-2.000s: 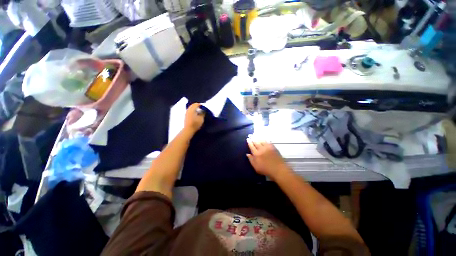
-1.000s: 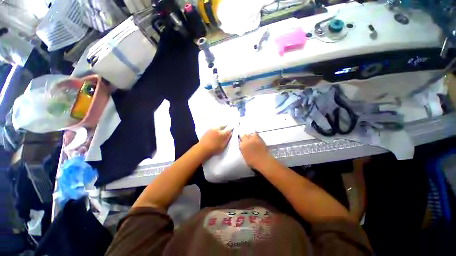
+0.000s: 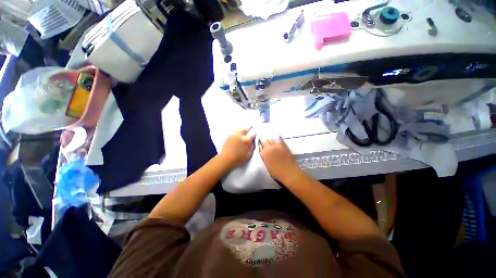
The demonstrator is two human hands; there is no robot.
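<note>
A white fabric piece (image 3: 247,175) lies under both hands and hangs over the table's front edge below the needle area. My left hand (image 3: 238,147) presses on its left side, fingertips near the presser foot (image 3: 265,111). My right hand (image 3: 275,157) lies on its right side, close beside the left. The fingertips are washed out by the bright light, so the fabric's edge there is hard to see. The industrial sewing machine (image 3: 337,59) stands behind the hands. Dark cut panels (image 3: 142,117) lie spread left of the machine.
A grey strip heap (image 3: 361,108) with black scissor loops (image 3: 375,130) lies right of the needle. A pink block (image 3: 330,29) sits on the machine. A pink basket (image 3: 99,100), a white bundle (image 3: 124,40) and blue crumpled material (image 3: 76,183) are at left. A blue crate (image 3: 474,209) is at lower right.
Two seconds ago the hands were apart on a dark panel; now they are close together on white fabric. Since one second ago the hands have barely moved; the camera view has shifted slightly.
</note>
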